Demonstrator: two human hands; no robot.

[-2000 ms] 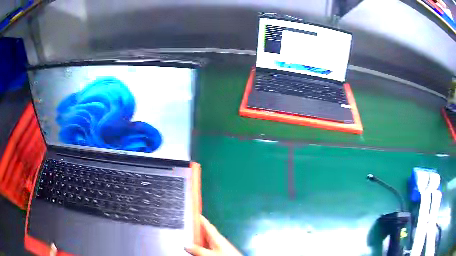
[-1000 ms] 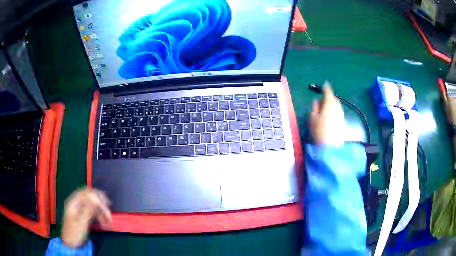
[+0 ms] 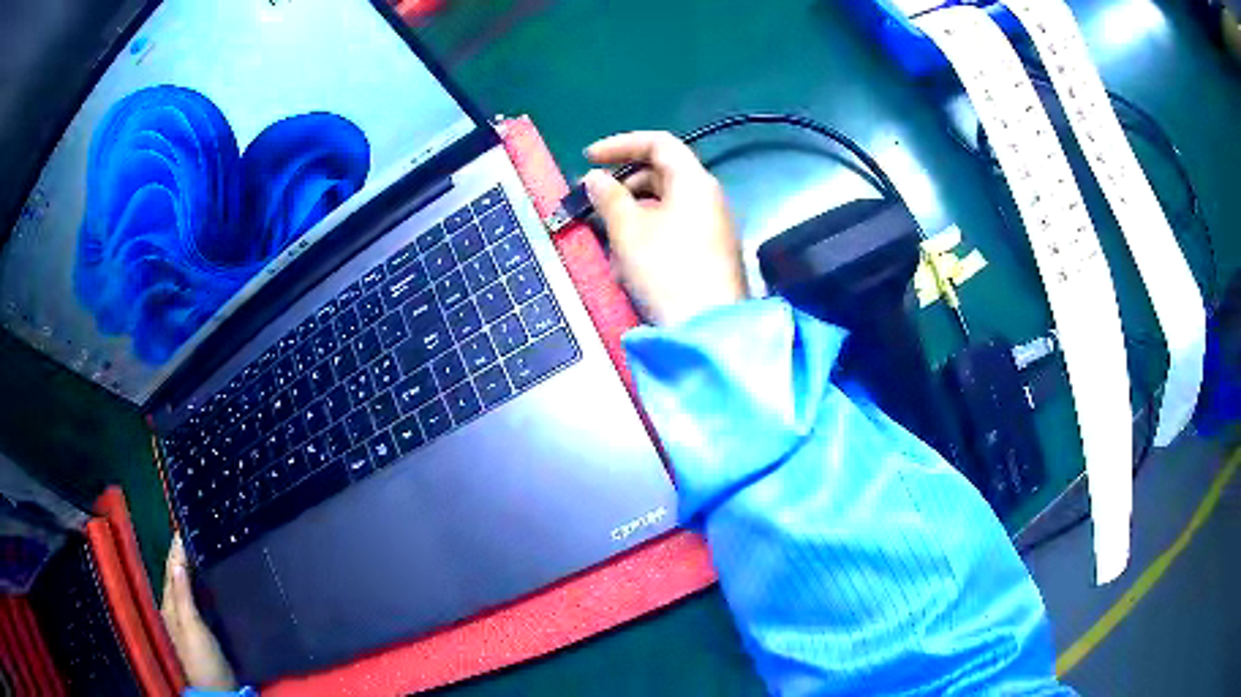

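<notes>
The open grey laptop [image 3: 449, 504] lies on a red foam tray [image 3: 517, 629], its screen showing a blue swirl. My right hand [image 3: 670, 232] is shut on a black USB plug [image 3: 577, 204] at the laptop's right side, near the hinge end. The metal tip points at the laptop's edge; I cannot tell whether it is inserted. A black cable [image 3: 803, 125] curves from my right hand towards the scanner. My left hand [image 3: 191, 629] rests at the laptop's left edge, partly cut off; its fingers show along the side and hold nothing visible.
A black barcode scanner [image 3: 851, 266] lies right of my right forearm, with a small black block [image 3: 991, 409] beside it. White label strips [image 3: 1048, 225] hang from a blue holder [image 3: 891, 30] past the bench edge. Other red trays [image 3: 129, 599] are at the lower left.
My right hand has taken hold of the USB plug and brought it to the laptop's right side. My left hand has moved to the laptop's left edge. The view has tilted.
</notes>
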